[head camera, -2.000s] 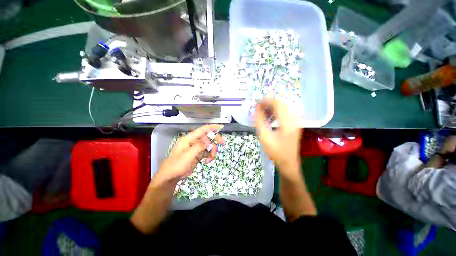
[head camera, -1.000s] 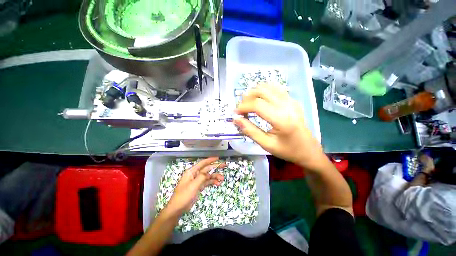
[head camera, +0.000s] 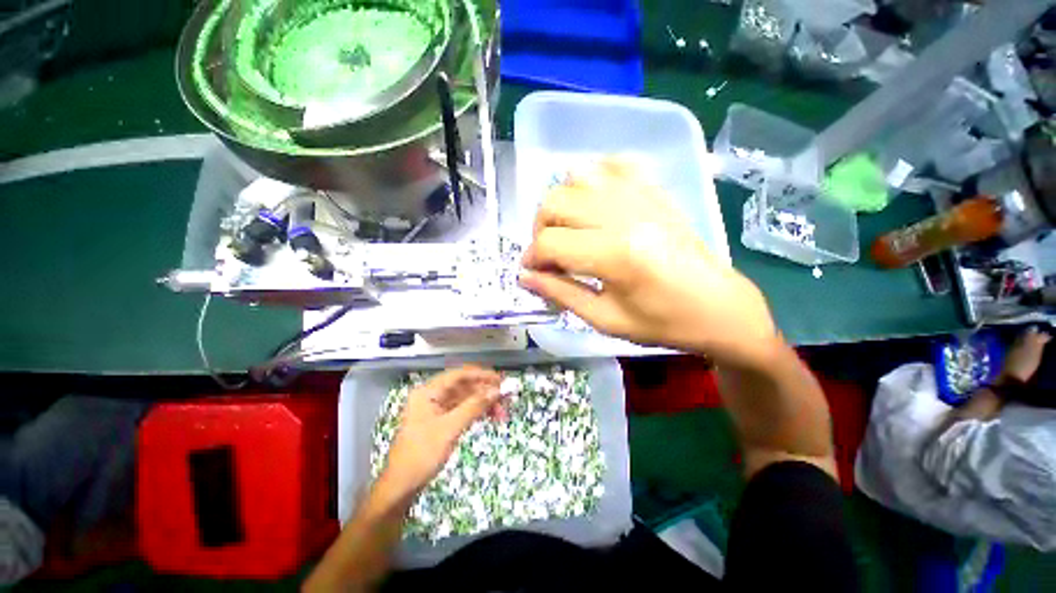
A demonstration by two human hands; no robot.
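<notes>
My right hand (head camera: pixel 620 261) is at the right end of the silver assembly machine (head camera: pixel 429 278), in front of the bench tub (head camera: pixel 683 127). Its thumb and fingertips are close together at the bright loading area; whether they hold a piece cannot be told. My left hand (head camera: pixel 446 417) is over the left part of the lap tub (head camera: pixel 616 463), fingers curled, close to the white-and-green pieces (head camera: pixel 521 463). Whether it holds a piece is too blurred to tell. My right hand hides most of the bench tub's contents.
The round feeder bowl (head camera: pixel 347 151) stands behind the machine. A blue tray (head camera: pixel 573 46) is at the back. Small clear boxes (head camera: pixel 799 232) and an orange bottle (head camera: pixel 938 232) are right. A red stool (head camera: pixel 278 487) with a black phone (head camera: pixel 217 496) is left. A person's sleeve (head camera: pixel 926 452) is right.
My right hand has moved from over the bench tub to the machine's right end. The white piece seen earlier at my left fingertips no longer shows there. My left fingers are more curled.
</notes>
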